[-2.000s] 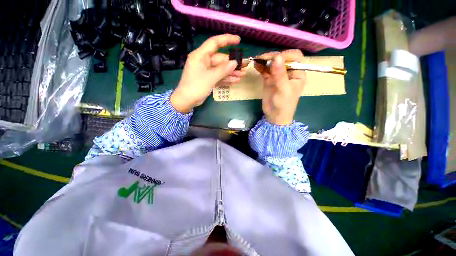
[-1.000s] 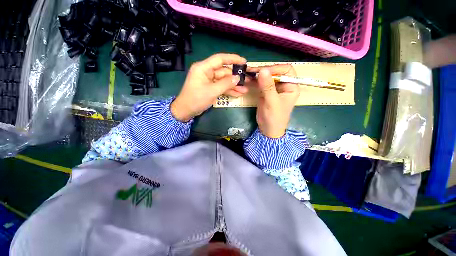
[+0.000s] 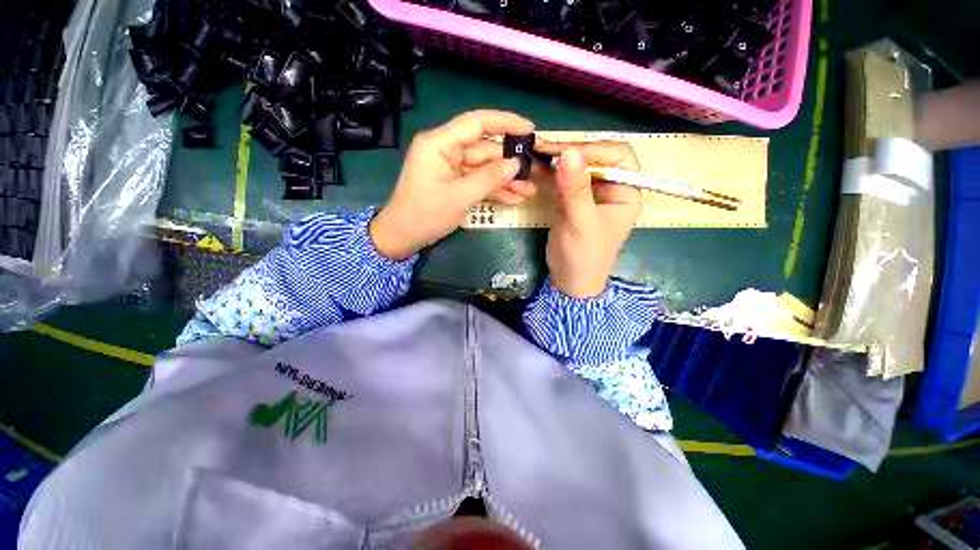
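My left hand holds a small black plastic part between thumb and fingers; a small pale ring shows on its face. My right hand grips a slim white and gold pen-like tool. Its dark tip points left at the part; whether it touches is too small to tell. A flat tan card with dotted edges lies on the green bench below the hands. Tiny dark marks show at the card's left end, partly hidden by my left hand.
A pink basket of black parts stands beyond the card. A loose heap of black parts lies left. Crumpled clear plastic and rows of parts are far left. Wrapped tan cards lie right, near a blurred hand and blue bin.
Two seconds ago the part was dark and tilted close to the tool tip; its ringed face now shows. The last second brings only a slight shift of the hands and part.
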